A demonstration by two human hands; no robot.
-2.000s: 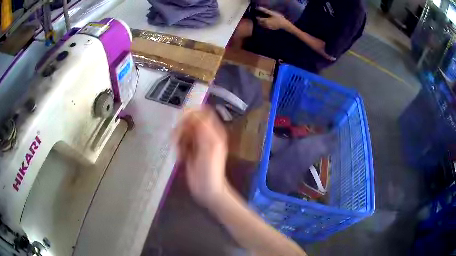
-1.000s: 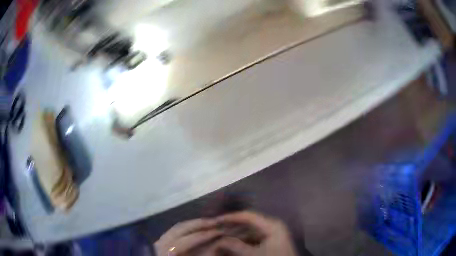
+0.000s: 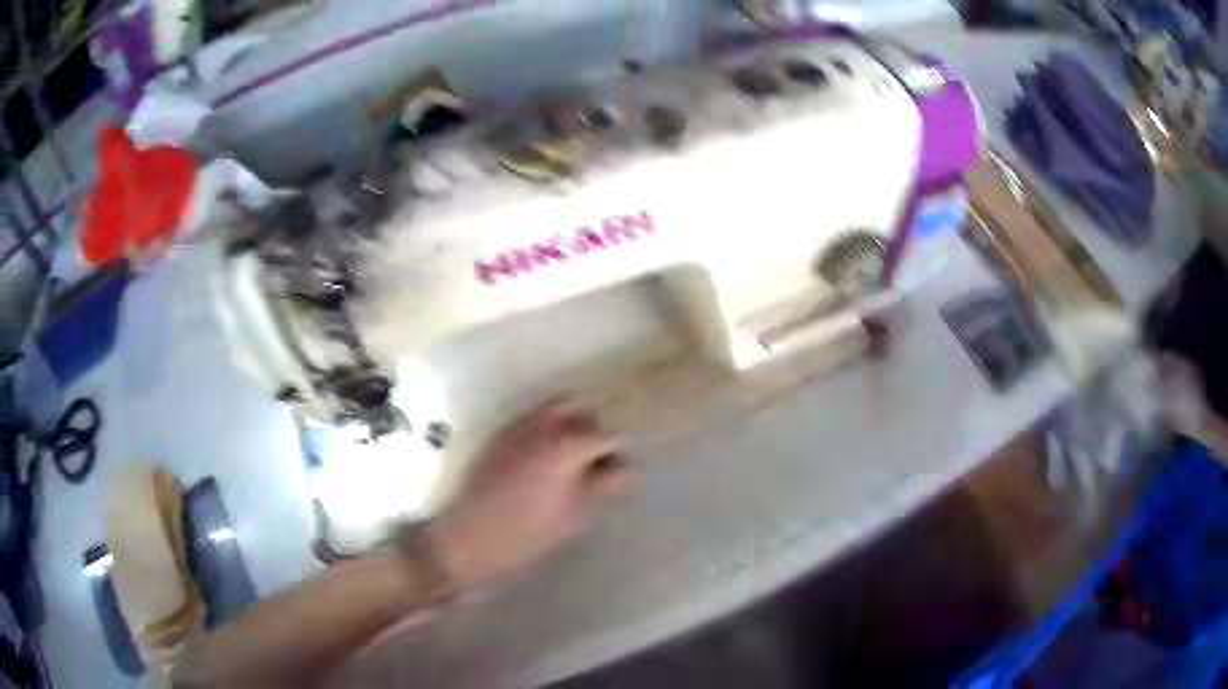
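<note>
My left hand [image 3: 539,478] reaches in from the lower left, over the machine bed in front of the white sewing machine [image 3: 566,256] with pink HIKARI lettering. It is blurred; a small dark spot shows by its fingertips, and I cannot tell if it holds something. My right hand is not in view. The needle area [image 3: 370,417] is brightly lit, left of my hand. A stack of tan pieces [image 3: 151,559] lies on the left of the table, with grey-blue flat pieces [image 3: 222,545] showing on both sides of it.
Black-handled scissors [image 3: 74,440], a blue piece [image 3: 84,323] and a red object [image 3: 135,199] are at the left. A dark tray [image 3: 997,337], brown taped cardboard [image 3: 1044,242] and a purple-grey cloth pile [image 3: 1084,148] are at the right. A blue crate [image 3: 1098,579] stands beside the table's front edge.
The view has swung up to show the whole machine. Two hands were together below the table edge; now only my left hand shows, over the machine bed.
</note>
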